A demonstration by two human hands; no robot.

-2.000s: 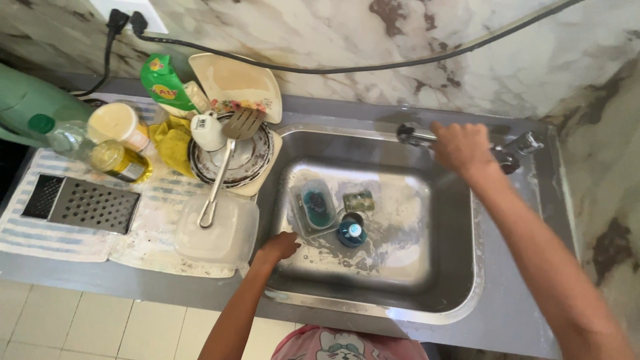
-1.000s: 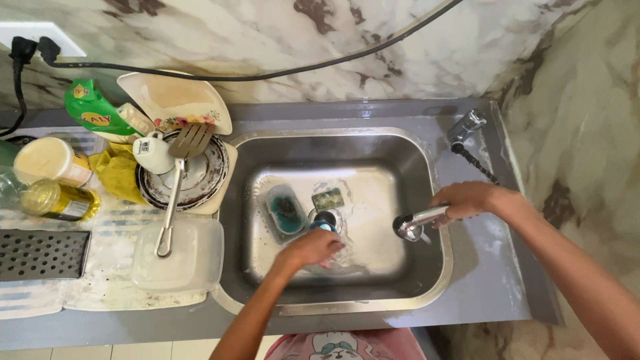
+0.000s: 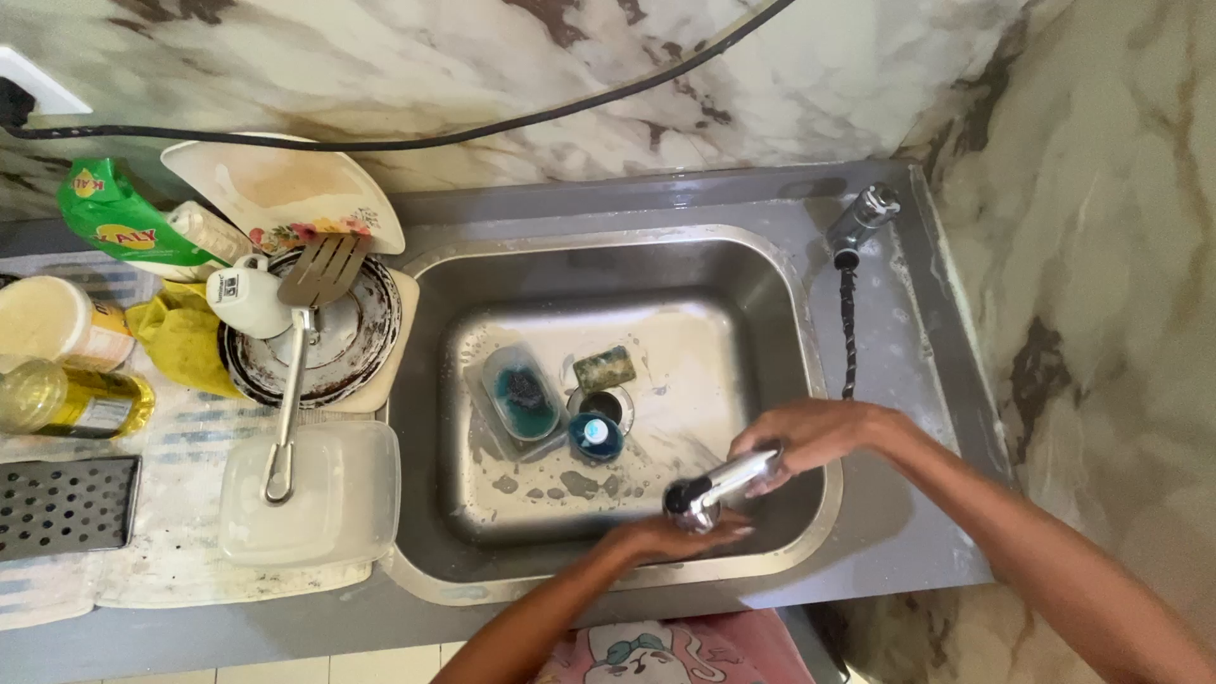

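Over the front right of the stainless steel sink, my right hand grips the chrome pull-out faucet sprayer. My left hand lies just under the sprayer's head, partly hidden by it, fingers pointing right; it holds nothing that I can see. On the sink floor stand a clear plastic container with blue liquid and a dark scrubber, a green-and-yellow sponge behind the drain, and a bottle of blue liquid with a light cap. A dark hose runs from the faucet base.
Left of the sink are a slotted spatula, a blackened round lid, a white mug, a translucent plastic lid, a metal grater and a yellow oil bottle. A black cable crosses the marble-patterned wall.
The sprayer, at the faucet base two seconds ago, has been pulled out and brought to the sink's front right. My left hand has moved from the blue bottle to beneath the sprayer.
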